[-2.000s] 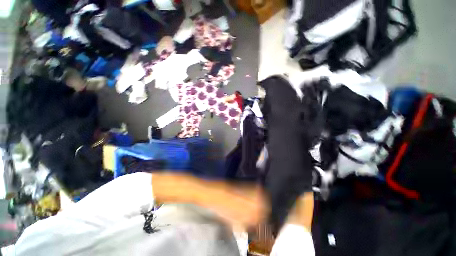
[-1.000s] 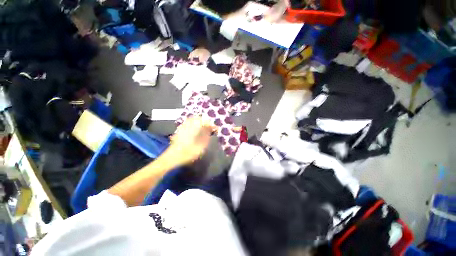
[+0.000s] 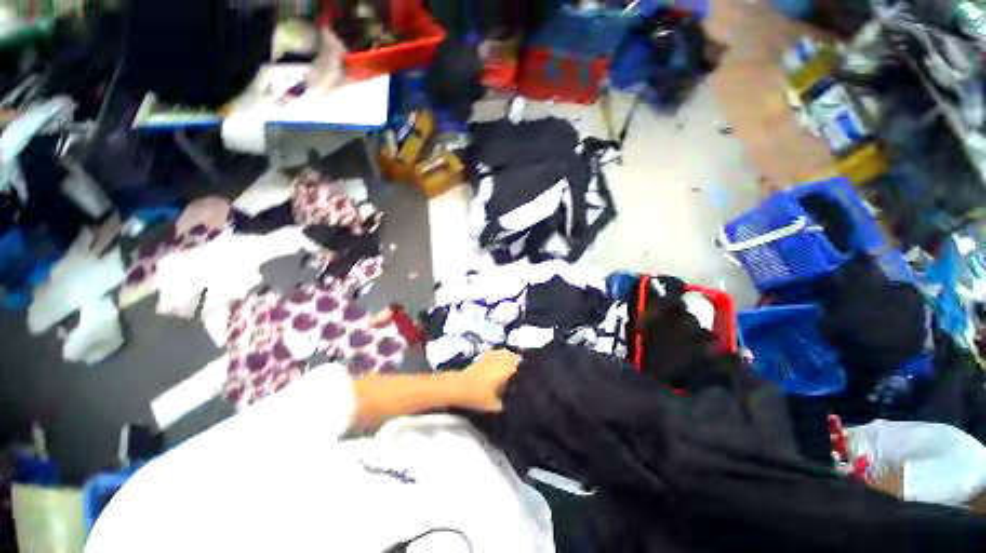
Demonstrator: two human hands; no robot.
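Note:
My left hand [image 3: 492, 378] reaches in from the left and is closed on the edge of a large black garment [image 3: 670, 443]. The garment is bunched near the hand and spreads to the lower right over my lap side. A small white strip [image 3: 560, 480] shows at its lower left part. My right hand cannot be made out; the black cloth fills the area where it may be. A white sleeve-like cloth [image 3: 924, 459] with a bit of skin beside it lies at the right, and whose it is cannot be told.
Black-and-white garments [image 3: 519, 313] lie in front, with a red-rimmed crate [image 3: 642, 324] beside them. Blue crates [image 3: 784, 243] stand to the right. Dotted fabric pieces [image 3: 314, 329] and white pieces [image 3: 222, 270] lie on the floor at left. A white-topped table [image 3: 335, 103] stands behind.
The view has swung right. My left hand, earlier blurred over the floor pieces with no cloth visible in it, is now at the black garment, which is spread out to the right.

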